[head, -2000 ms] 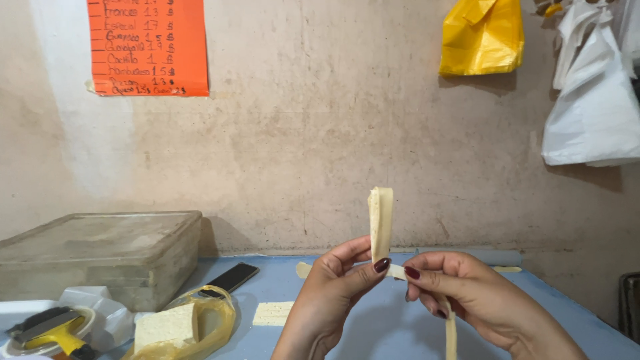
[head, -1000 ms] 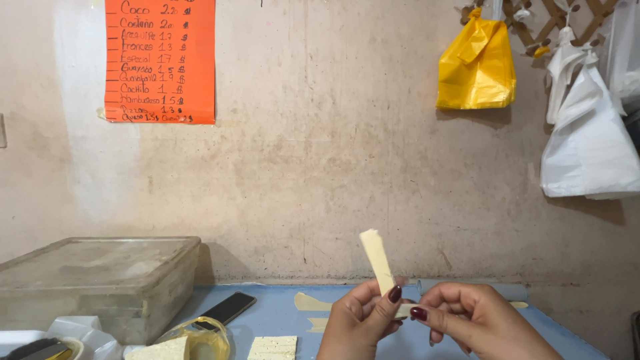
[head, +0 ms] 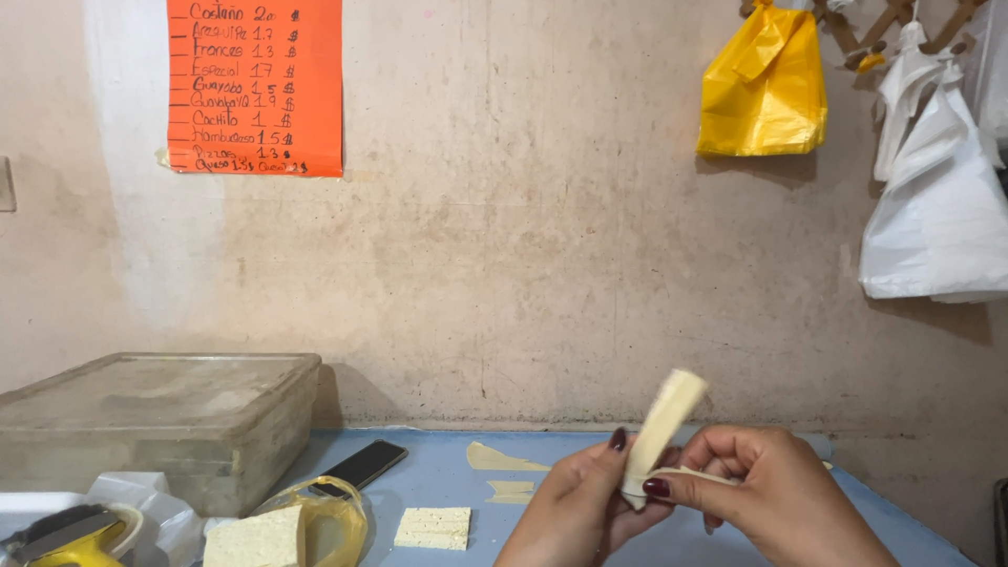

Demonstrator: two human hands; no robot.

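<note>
A pale stick, perhaps white cheese, stands tilted between the thumb and fingers of my left hand. A thin strip of dough passes around its lower end. My right hand pinches that strip with thumb and fingers, close beside the left hand. Left of the hands, flat dough pieces lie on the blue table. Nearer the front edge are cut slices of white cheese and a thick cheese block, which rests by a yellowish plastic bag.
A lidded plastic box stands at the left, a smartphone beside it. A yellow-handled brush or scraper lies at the lower left. Yellow and white plastic bags hang on the wall, near an orange handwritten sheet.
The stick was upright two seconds ago, then leaned left; it now leans right. Both hands have stayed together with the stick and strip. The view has tilted up.
</note>
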